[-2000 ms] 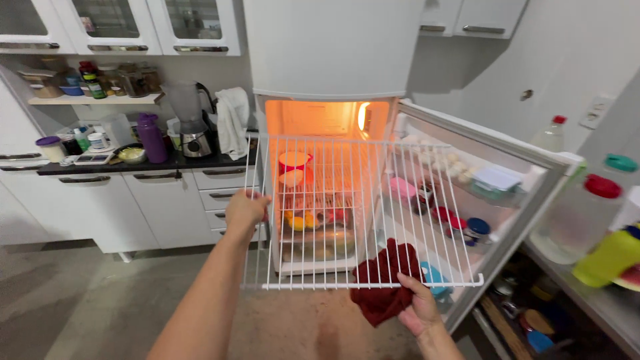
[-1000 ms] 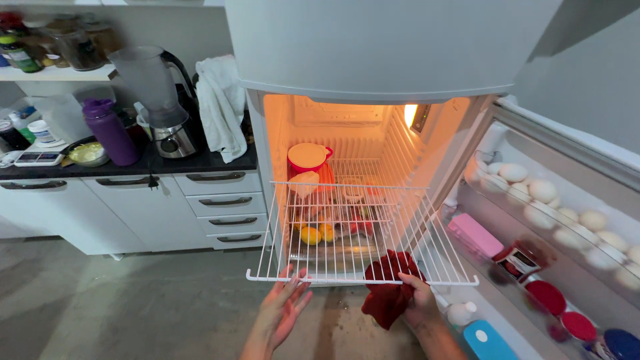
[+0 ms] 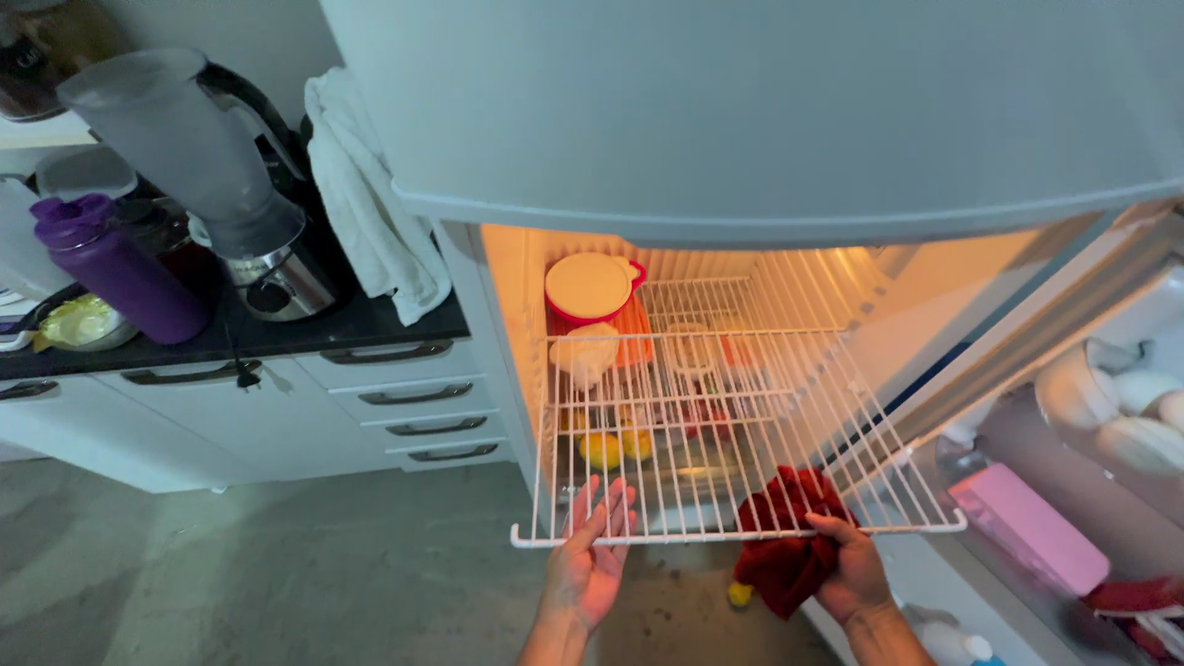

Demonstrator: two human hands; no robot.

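A white wire refrigerator shelf (image 3: pixel 684 536) reaches out of the open refrigerator, its far part inside the lit compartment. My left hand (image 3: pixel 587 564) supports its front bar from below near the left end, palm up, fingers under the wires and thumb at the bar. Toward the right end, my right hand (image 3: pixel 846 569) grips the same bar with a dark red cloth (image 3: pixel 786 569) bunched against it. Through the wires show a red pot with a pale lid (image 3: pixel 589 287), a knotted plastic bag (image 3: pixel 585 354) and yellow fruits (image 3: pixel 601 450) lower down.
The open refrigerator door at right holds eggs (image 3: pixel 1142 444) and a pink box (image 3: pixel 1031 527). On the left counter (image 3: pixel 407 319) stand a blender (image 3: pixel 277 277), a purple bottle (image 3: pixel 120 268) and a white towel (image 3: pixel 361 194). A small yellow thing (image 3: pixel 739 594) shows below the cloth.
The shelf, held up in front of the refrigerator two seconds ago, has moved into its opening. My left hand has shifted from the shelf's left side to under its front bar. The view has moved closer.
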